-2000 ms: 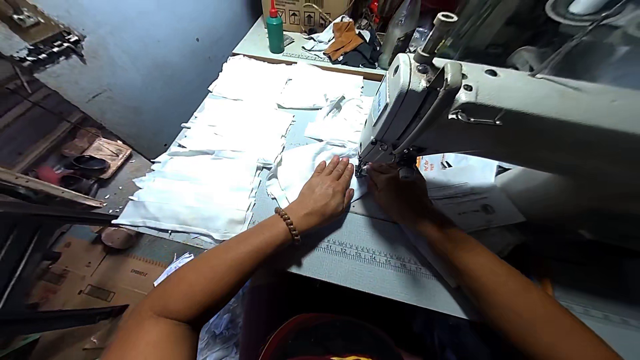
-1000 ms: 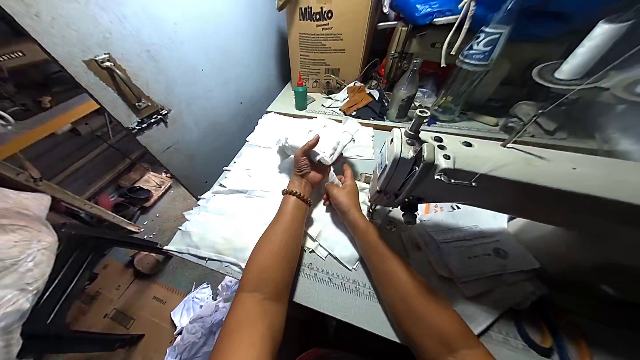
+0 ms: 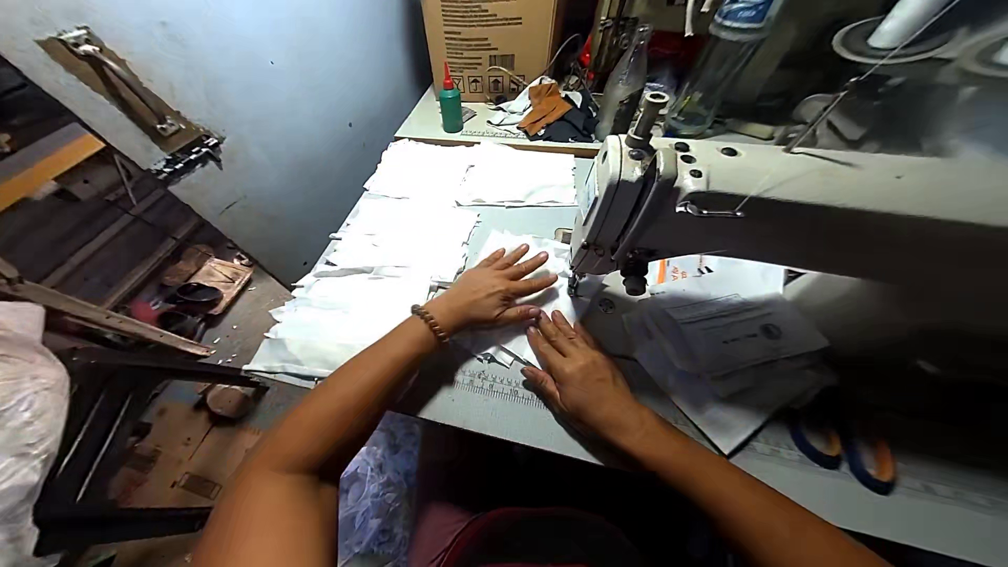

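Observation:
White cloth pieces [image 3: 524, 342] lie on the sewing machine bed, just left of and under the machine's presser foot [image 3: 574, 285]. My left hand [image 3: 500, 291] rests flat on this cloth with its fingers spread. Nearer to me, my right hand [image 3: 573, 370] lies palm down at the cloth's lower right edge, fingertips close to my left thumb. Neither hand grips anything that I can see. The head of the industrial sewing machine [image 3: 622, 197] stands just beyond and right of both hands. Overlapping stacks of white cloth [image 3: 394, 244] cover the table's left side.
Printed sheets or cloths [image 3: 732, 339] lie under the machine arm, with scissors [image 3: 846, 453] nearer to me. A green bottle [image 3: 450, 109], fabric scraps [image 3: 547, 110], glass bottles [image 3: 622, 87] and a cardboard box [image 3: 488, 47] stand behind. A measuring tape [image 3: 500, 387] runs along the front edge.
One second ago both hands held white cloth raised off the table, left of the machine; now they press on cloth at the needle area. The view has tilted down.

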